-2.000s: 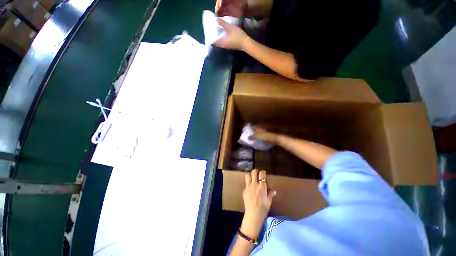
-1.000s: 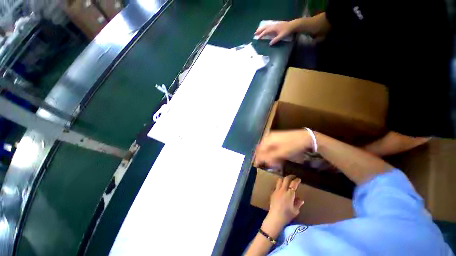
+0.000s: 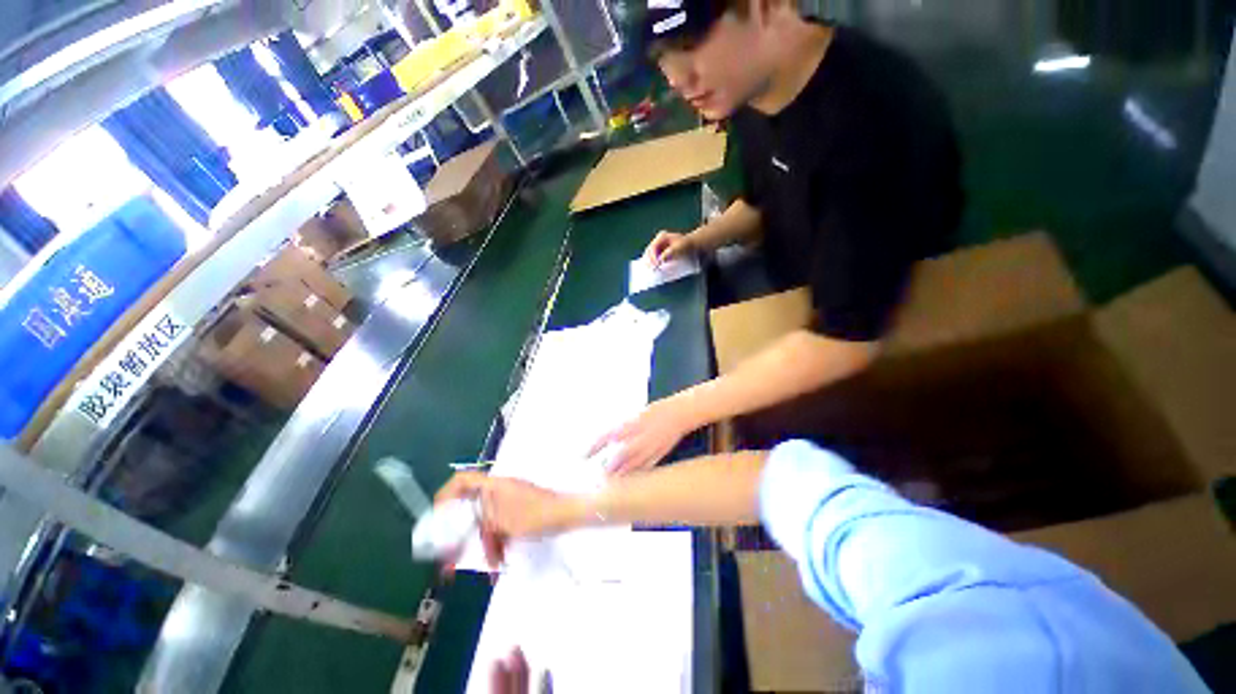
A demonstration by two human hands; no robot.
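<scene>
My right hand [image 3: 522, 515] reaches over the paper from the right. It is blurred and closed on a small white unit [image 3: 441, 529] at the paper's left edge. A pale strip sticks up and left from the unit, over the green belt; I cannot tell if it is cord or plastic. Of my left hand [image 3: 512, 674] only blurred fingertips show at the bottom edge, over the white paper sheets [image 3: 617, 637]; whether it holds anything is hidden. The open carton [image 3: 800, 630] stands right of the bench, its inside dark, with its contents unclear.
A co-worker in black [image 3: 847, 163] leans over the bench beyond the carton, one hand on my paper, the other on a white piece [image 3: 662, 273] farther up. A cardboard sheet [image 3: 651, 168] lies beyond. A metal rail [image 3: 312, 607] crosses at left. Stacked cartons stand along the line.
My right hand has left the carton and moved left to the belt side, now with a white unit. My left hand has left the carton's flap. The co-worker reaches onto my paper. The view has tilted up.
</scene>
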